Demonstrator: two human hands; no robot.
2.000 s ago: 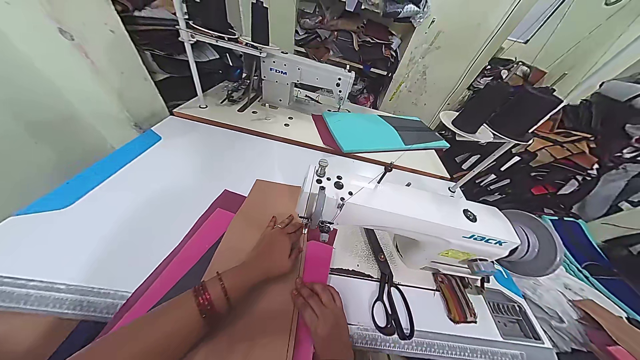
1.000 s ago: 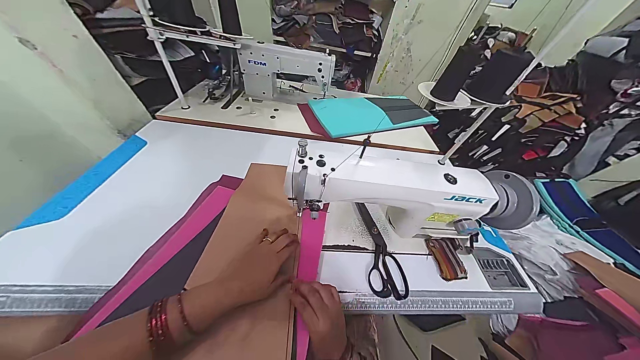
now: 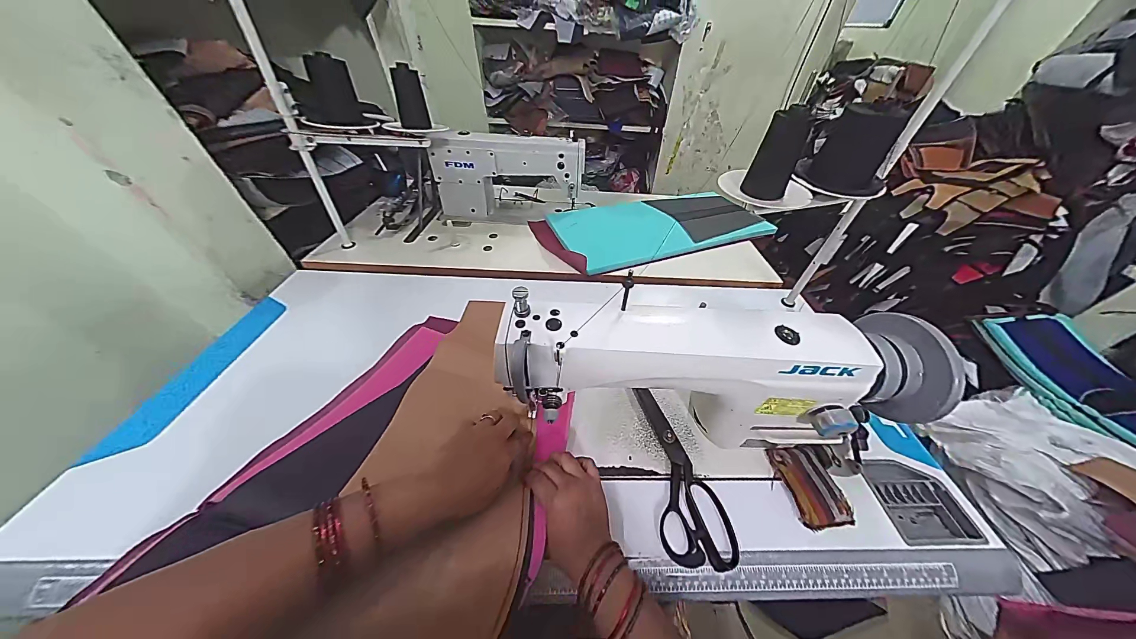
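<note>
A white sewing machine (image 3: 674,351) stands at centre right, its needle area over the seam of a layered piece. The piece has a tan panel (image 3: 413,413), a pink strip (image 3: 554,430) along its right edge, and pink and dark layers at its left. My left hand (image 3: 488,453) lies on the tan panel just left of the presser foot, fingers bent at the seam; whether it pinches the material is unclear. Nearer me, my right hand (image 3: 572,501) has its fingertips on the pink strip, its grip partly hidden. Black-handled scissors (image 3: 683,488) lie just right of it.
A folded striped cloth (image 3: 812,488) lies near the table's front right, left of a grey tray (image 3: 923,501). Thread cones (image 3: 772,155) stand behind the machine. Turquoise pieces (image 3: 639,235) rest on the rear table beside a second sewing machine (image 3: 506,169). White cloth hangs at the right.
More of the tan panel now lies beyond the needle, and my hands have stayed at the seam. The scissors lie in the same place on the table. The view has shifted.
</note>
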